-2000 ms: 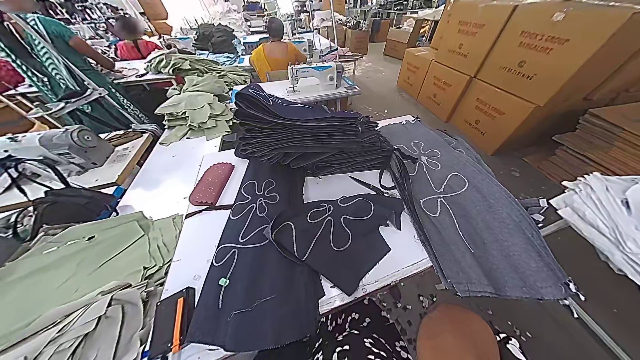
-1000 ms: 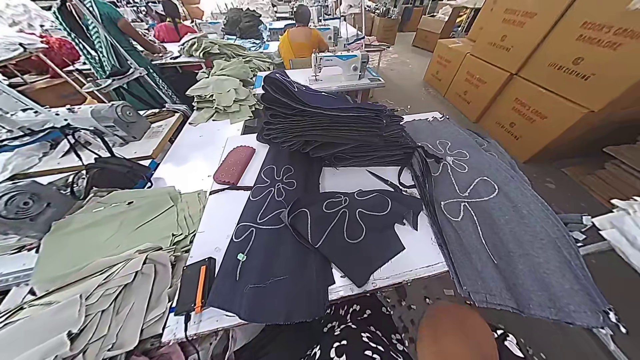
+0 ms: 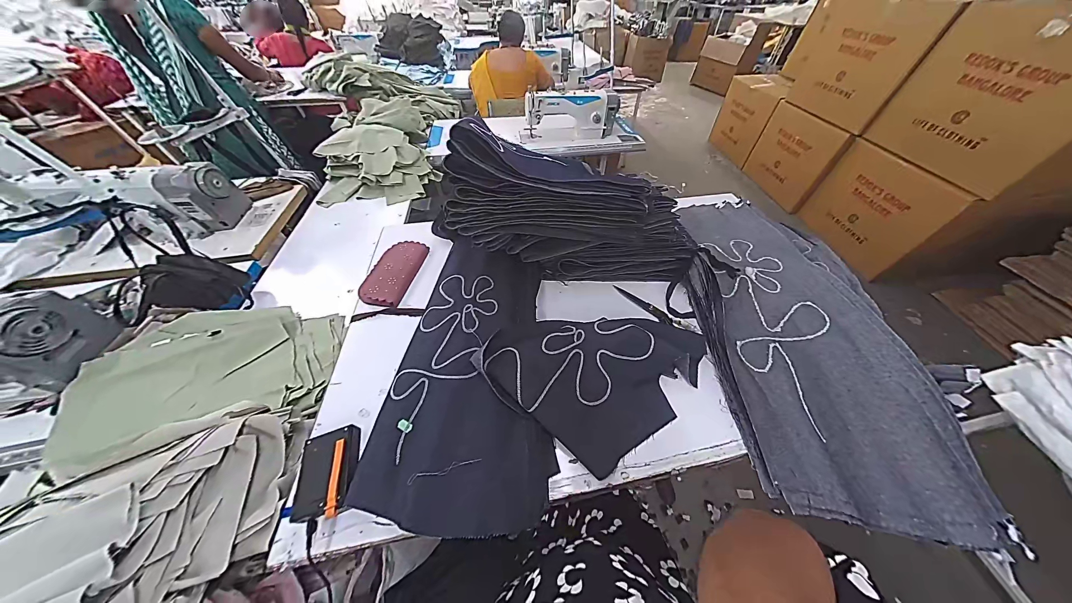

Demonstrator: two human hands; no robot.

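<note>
Neither of my hands shows; a rounded bare part of a body, perhaps an elbow or knee, is at the bottom edge. On the white table (image 3: 352, 377) lies a dark denim panel (image 3: 469, 469) with a white cord flower outline. A smaller dark denim piece (image 3: 620, 419) with a similar flower overlaps its right side. Behind them rises a folded stack of dark denim pieces (image 3: 561, 209). Grey denim panels (image 3: 804, 335) with a cord flower hang over the right edge. Scissors (image 3: 645, 306) lie partly under the fabric. A pink scalloped case (image 3: 394, 273) rests left of the stack.
A black device (image 3: 314, 477) with an orange pen-like item (image 3: 335, 477) sits at the front left corner. Green fabric pieces (image 3: 184, 368) are piled at left. Ahead are a sewing machine (image 3: 571, 115) and a person in yellow (image 3: 509, 71). Cardboard boxes (image 3: 888, 201) stand at right.
The view has shifted somewhat between frames. The fabric pieces, case and scissors keep their places on the table.
</note>
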